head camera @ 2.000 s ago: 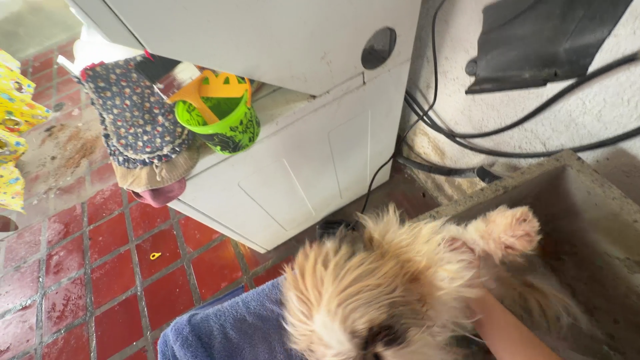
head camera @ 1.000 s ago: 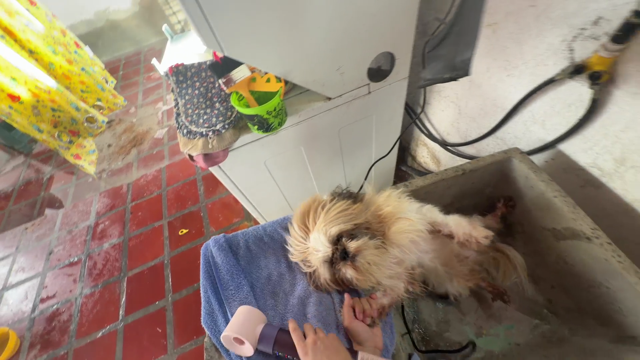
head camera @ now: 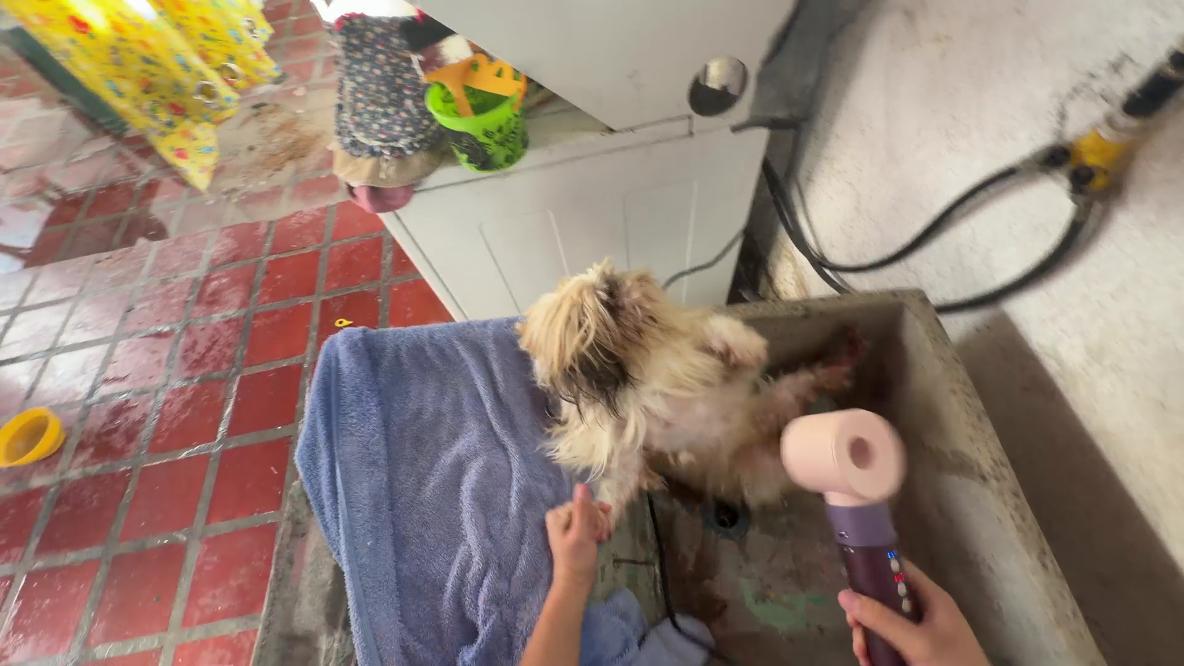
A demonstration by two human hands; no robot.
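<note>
A shaggy cream and brown dog point(head camera: 647, 379) leans upright at the left wall of a concrete sink point(head camera: 962, 407), its hind part inside the basin. My left hand point(head camera: 575, 536) is closed on the dog's front paw point(head camera: 622, 476). In my right hand point(head camera: 911, 622) is a hair dryer point(head camera: 865, 518) with a pink head and purple handle, small lights lit on it; its round head is beside the dog's hind legs. A blue towel point(head camera: 444, 462) lies over the sink's left side, next to the dog.
A white cabinet point(head camera: 573, 222) stands behind the sink, with a green bucket point(head camera: 486, 129) on it. Black cables point(head camera: 943, 236) hang along the wall. A dark cord point(head camera: 659, 564) runs into the basin. A yellow bowl point(head camera: 30, 437) is on the red tile floor point(head camera: 213, 370).
The hair dryer has moved from over the towel to the right, over the basin, and is now upright in my right hand. The dog's head has turned and lifted.
</note>
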